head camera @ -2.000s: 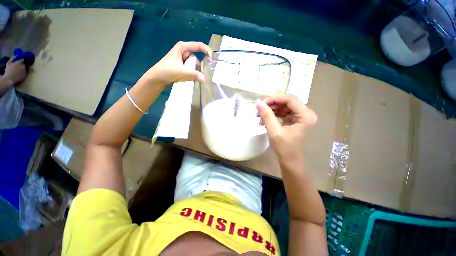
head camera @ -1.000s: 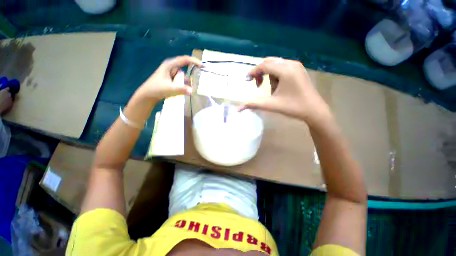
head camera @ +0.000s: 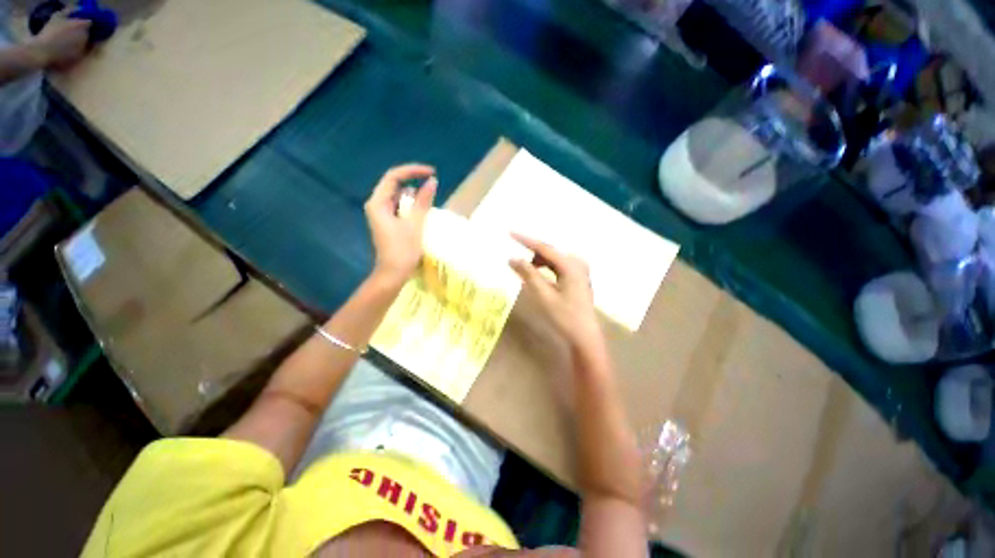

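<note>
My left hand [head camera: 398, 223] holds a yellow printed label sheet [head camera: 453, 327] by its upper left part. The sheet's top is curled and shows white, and its lower part hangs over the cardboard mat near the front edge. My right hand [head camera: 559, 292] is at the sheet's upper right edge, thumb and fingertips close together; whether they grip the sheet or a label is too blurred to tell. A pale stack of label sheets [head camera: 595, 238] lies behind my hands on the cardboard mat [head camera: 709, 381].
Clear-walled housings with white bottoms stand beyond, one on the green bench [head camera: 726, 169], others at the right with crumpled plastic bags [head camera: 949, 234]. At upper left, another person's hand [head camera: 63, 44] holds something blue by a second cardboard sheet [head camera: 218, 82]. A carton [head camera: 175, 305] is below left.
The housing has left my hands and the mat. My left hand now holds the yellow sheet, and my right hand has moved to its edge. The view has turned, showing more bench on the right.
</note>
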